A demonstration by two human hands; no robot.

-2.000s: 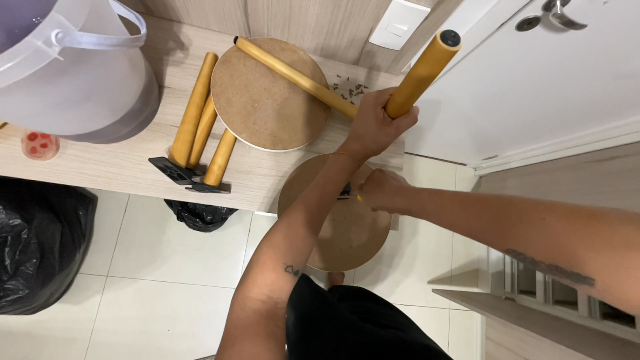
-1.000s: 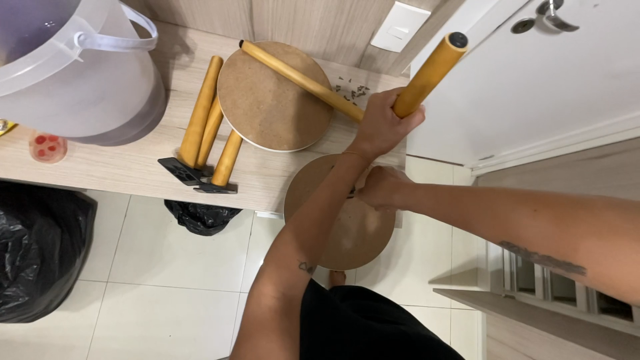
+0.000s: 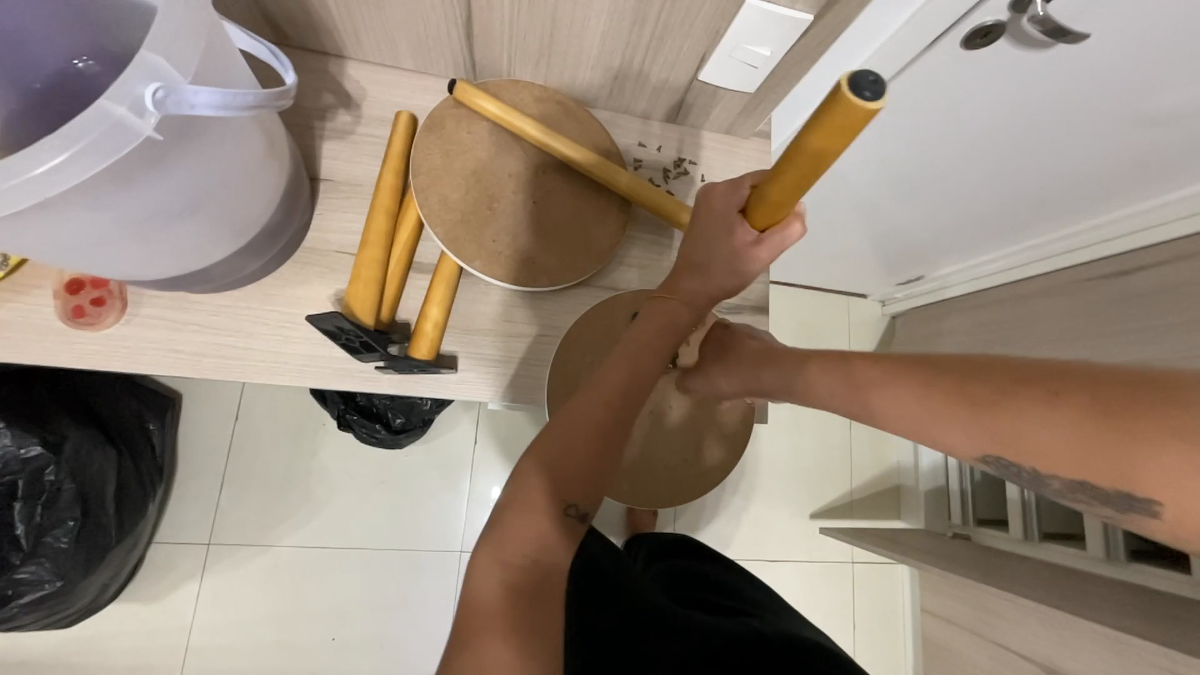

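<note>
My left hand [image 3: 736, 230] is wrapped around a yellow wooden furniture leg [image 3: 811, 155] with a black end cap. Below it, a round brown board [image 3: 694, 450] overlaps the bench edge. My right hand [image 3: 736, 361] is curled low over this board beside a small dark part; what its fingers hold is hidden. Another yellow leg [image 3: 572, 159] reaches from above a second round board [image 3: 516, 197] to behind my left hand. Left of that board lie several yellow legs [image 3: 380, 225] with black mounting plates [image 3: 352, 337]. Small screws [image 3: 677, 171] are scattered near the wall.
A large translucent bucket [image 3: 216, 187] and a small cup with red spots [image 3: 89, 300] stand on the wooden bench [image 3: 206, 333]. Black plastic bags [image 3: 75, 497] are below. A white door [image 3: 1012, 169] and a slatted unit [image 3: 1031, 516] are at the right.
A bit of yellow and a dark part showed by my right hand two seconds ago; the yellow is now out of sight. Both hands stay in nearly the same places.
</note>
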